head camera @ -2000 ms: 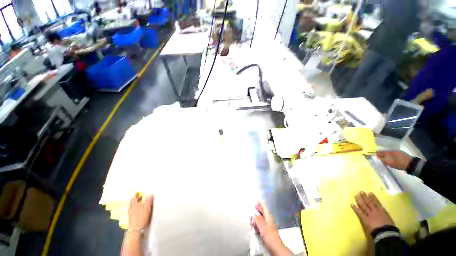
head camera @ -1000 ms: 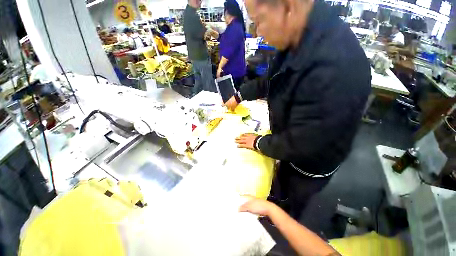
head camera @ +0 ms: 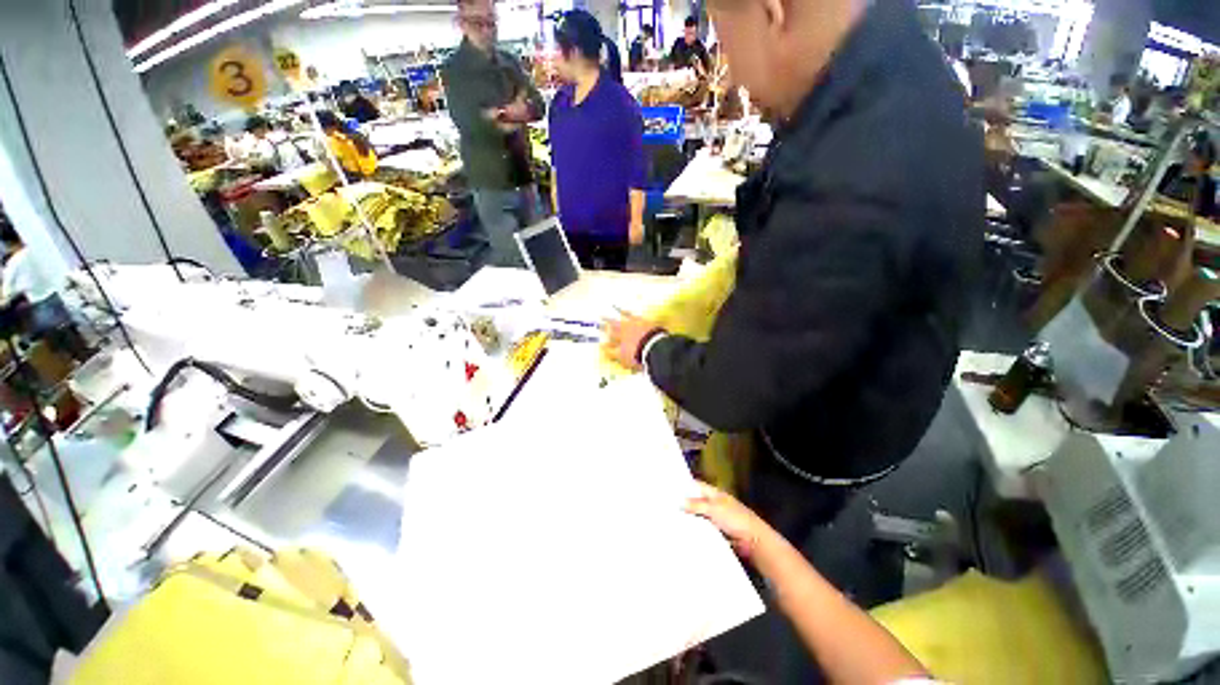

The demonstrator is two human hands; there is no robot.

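A large stiff white sheet (head camera: 562,535) lies in front of the machine head, its near corner towards the bottom right. My right hand (head camera: 729,518) holds the sheet's right edge, fingertips on top; the thumb side is hard to make out. My left hand is not in view. A layered yellow bundle (head camera: 228,622) with dark marks lies at the bottom left. The white machine head (head camera: 435,375) with red marks stands beyond the sheet, beside a yellow guide strip (head camera: 530,352).
A co-worker in a dark jacket (head camera: 856,254) stands close at the right, one hand by the table and yellow fabric (head camera: 702,301) at the body. A screen (head camera: 549,257) stands at the far side. Yellow fabric (head camera: 997,629) lies at the bottom right. Two people stand further back.
My view has turned right. The white sheet now lies in front of the machine head, off the yellow bundle. My left hand has left view. The co-worker's yellow fabric has moved off the table area.
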